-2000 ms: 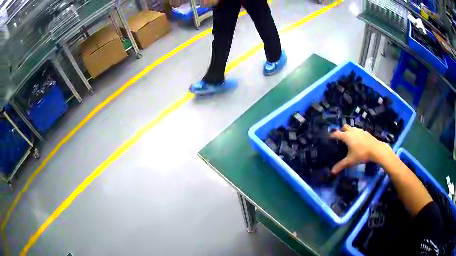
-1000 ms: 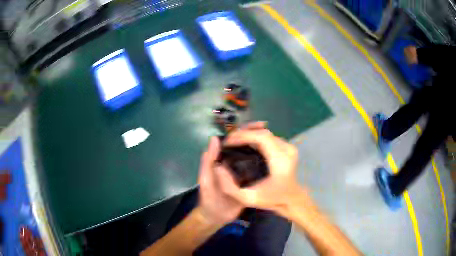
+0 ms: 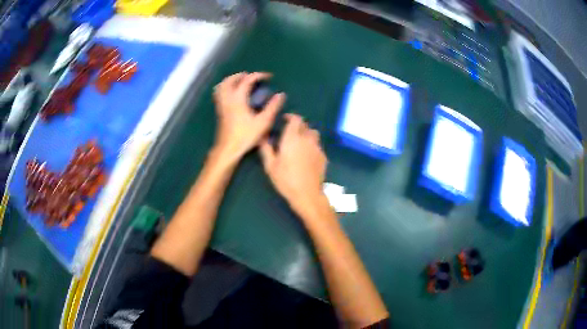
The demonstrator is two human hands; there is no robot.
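Observation:
My left hand (image 3: pixel 241 112) is at the upper middle of the green bench, its thumb and fingers curled around dark parts (image 3: pixel 260 96) that look like black plastic frames. My right hand (image 3: pixel 295 154) is just below and to the right, its fingers bent over another dark part (image 3: pixel 275 133), mostly hidden and blurred. Small white insulating papers (image 3: pixel 341 198) lie on the green mat right of my right wrist. Two framed coil units, one (image 3: pixel 439 276) beside the other (image 3: pixel 470 263), stand at the lower right, black with orange sides.
Three blue bins of white paper (image 3: pixel 348 119) stand in a row across the right half of the green bench (image 3: pixel 386 250). Bare copper coils (image 3: pixel 67 186) lie in heaps on the blue mat (image 3: pixel 138 119) at left. A white-edged, yellow-striped ledge borders it. Part of a person in dark clothing (image 3: pixel 569 244) is at the right edge.
The view has swung left, bringing the blue mat and copper coils in. My hands, cupped together around dark parts before, are now slightly apart, farther over the bench. The person has moved to the view's edge.

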